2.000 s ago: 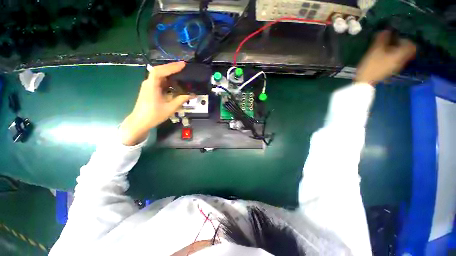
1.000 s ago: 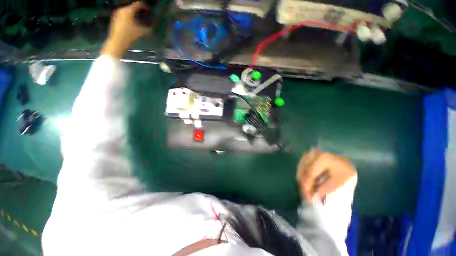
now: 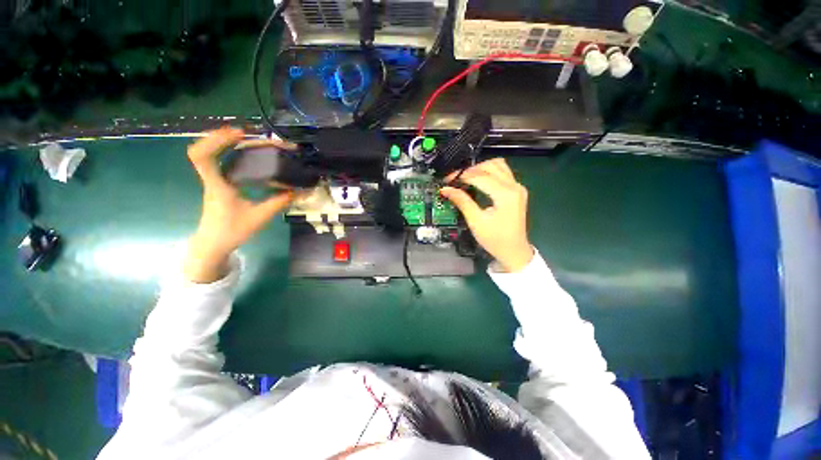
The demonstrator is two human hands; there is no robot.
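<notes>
My left hand [image 3: 219,202] holds a black power adapter [image 3: 257,163] between thumb and fingers, left of and above the white test socket [image 3: 347,199]. Another black block [image 3: 347,148] is at the back of the socket. My right hand [image 3: 498,214] has its fingertips at the right edge of the green test board [image 3: 416,190], pinched on a thin black cable; its plug tip is hidden. A bundled black cable [image 3: 466,144] lies behind the board. A black lead hangs over the dark fixture base [image 3: 378,260], right of the red rocker switch [image 3: 342,252].
Green-tipped metal parts [image 3: 428,144] stand behind the board. A cream instrument [image 3: 540,36] with a red lead [image 3: 441,90] and a vented instrument [image 3: 338,22] are at the rear, with blue cable [image 3: 338,83]. A small black plug [image 3: 39,247] and white scrap [image 3: 62,162] lie left. A blue bin [image 3: 756,296] is right.
My left hand has come back from the rear left to the fixture, with an adapter. My right hand has moved from the front right to the board. Black blocks and cables now cover parts of the fixture.
</notes>
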